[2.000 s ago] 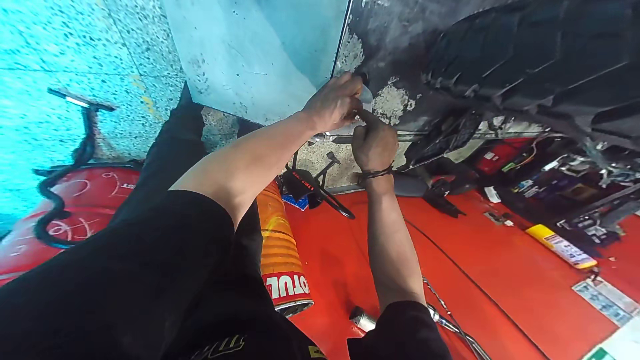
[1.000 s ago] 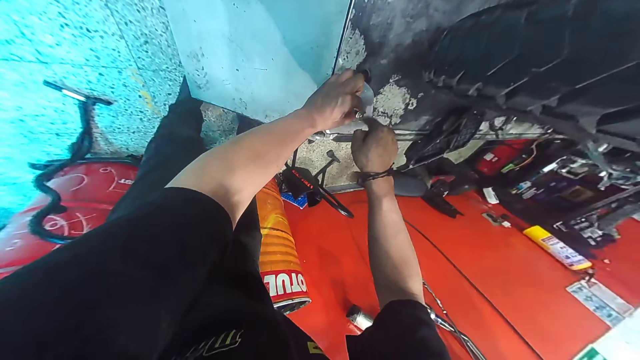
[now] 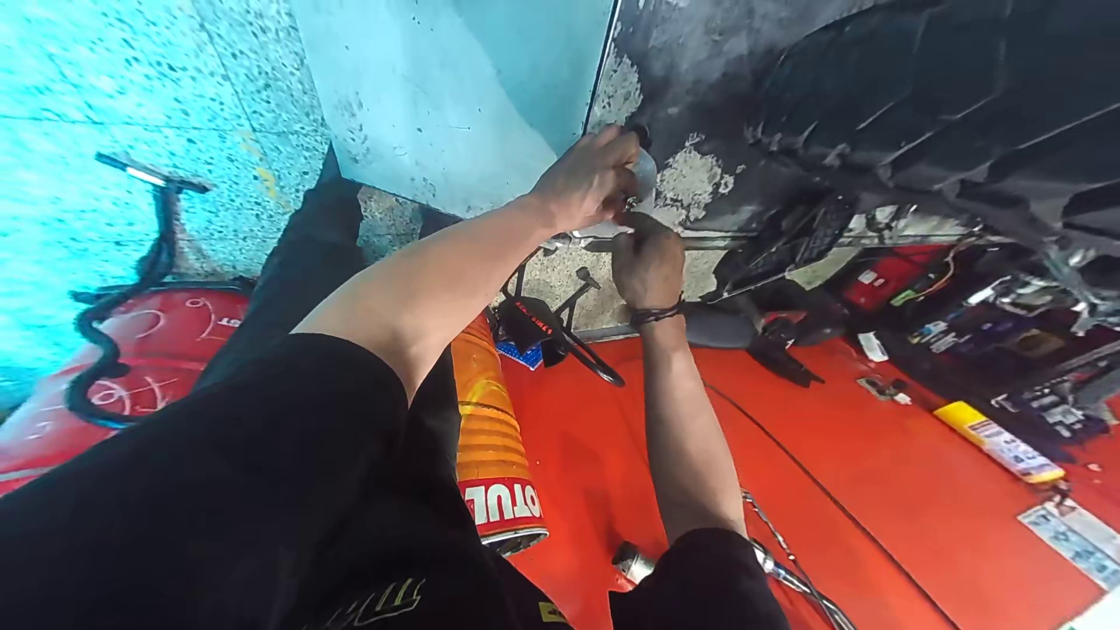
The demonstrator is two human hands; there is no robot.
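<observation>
My left hand point(image 3: 591, 182) has its fingers curled around a small pale, rounded object point(image 3: 646, 175) with a dark end; its exact kind is hard to make out. Just below, my right hand point(image 3: 649, 261), with dark bands at the wrist, has its fingers bent up against the underside of the left hand's fingertips. Whether the right fingers pinch something is hidden. Both hands are over the edge of a dark, worn surface point(image 3: 691, 179) with peeled patches, beside a pale blue panel point(image 3: 446, 96).
A large black tyre point(image 3: 945, 105) is at the upper right. An orange Motul drum point(image 3: 492, 420) stands below my left forearm, near a black strapped item point(image 3: 525, 324). A red drum point(image 3: 175, 341) is at the left. Tools and a yellow package point(image 3: 997, 442) are on the right.
</observation>
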